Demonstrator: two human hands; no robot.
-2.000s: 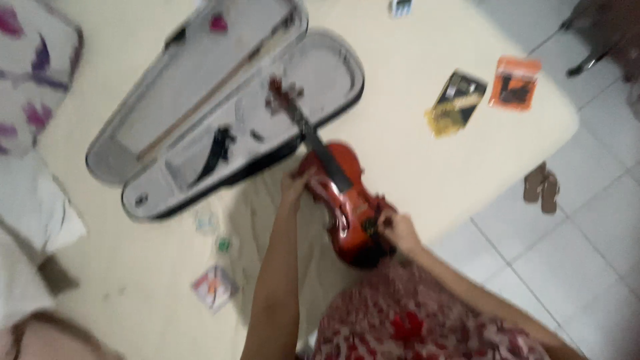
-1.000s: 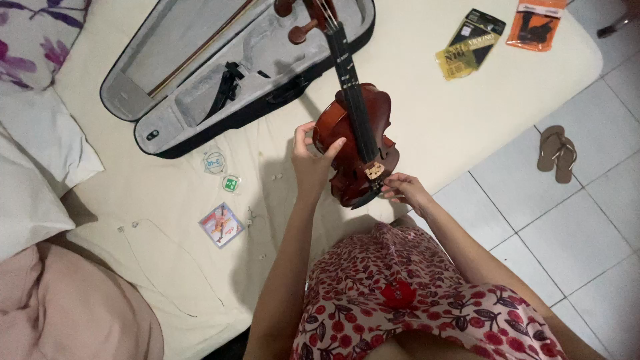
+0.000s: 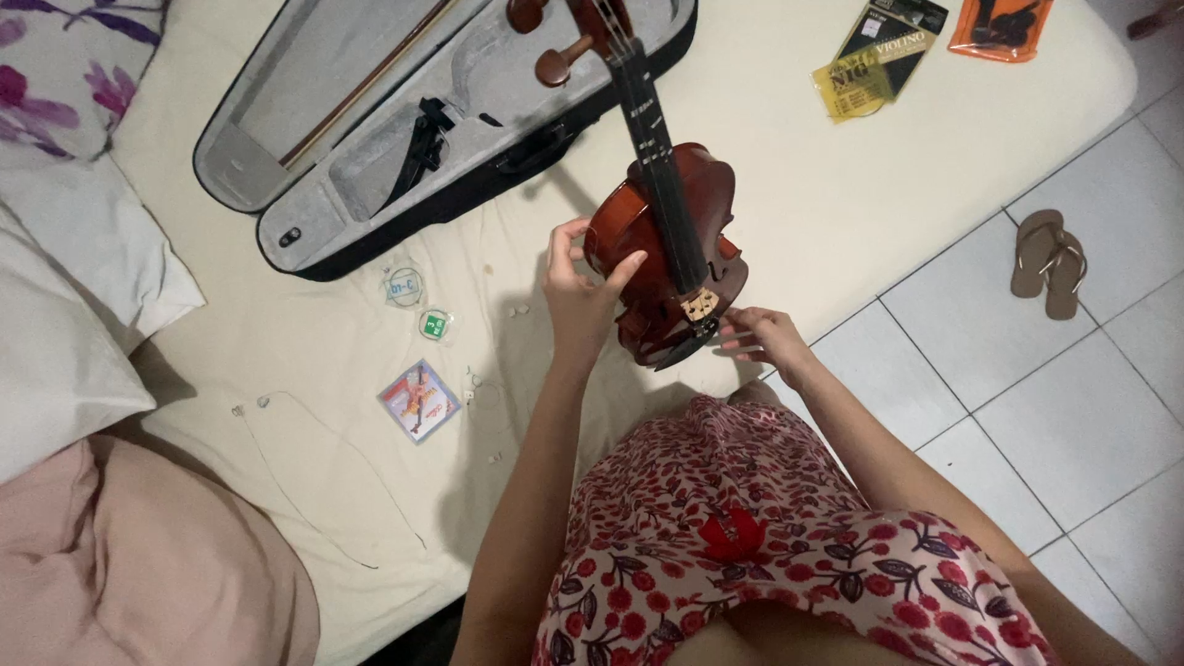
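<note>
A red-brown violin [image 3: 643, 217] is raised over the bed, its scroll end toward the top of the view and its lower end toward me. My left hand [image 3: 585, 282] grips the violin's body at its left edge, thumb on the near side. By the tailpiece and the wooden bridge [image 3: 700, 305] is my right hand [image 3: 766, 342], fingers slightly curled at the lower right edge; whether they touch it cannot be told. Behind the violin lies an open case [image 3: 370, 227] with grey lining, holding a bow [image 3: 370, 79] and a black shoulder rest [image 3: 424, 148].
On the bed [image 3: 786, 185] lie string packets [image 3: 874, 69], an orange packet [image 3: 999, 28], a square sleeve [image 3: 419, 401], coiled strings [image 3: 403, 288] and a loose string [image 3: 305, 518]. Pillows [image 3: 65, 296] and a pink blanket [image 3: 176, 555] are at left. Flip-flops [image 3: 1048, 264] rest on the tiled floor.
The violin has tilted, its scroll end coming up toward the camera, while my left hand stays on its body. My right hand has moved from over the tailpiece area to the violin's lower right edge.
</note>
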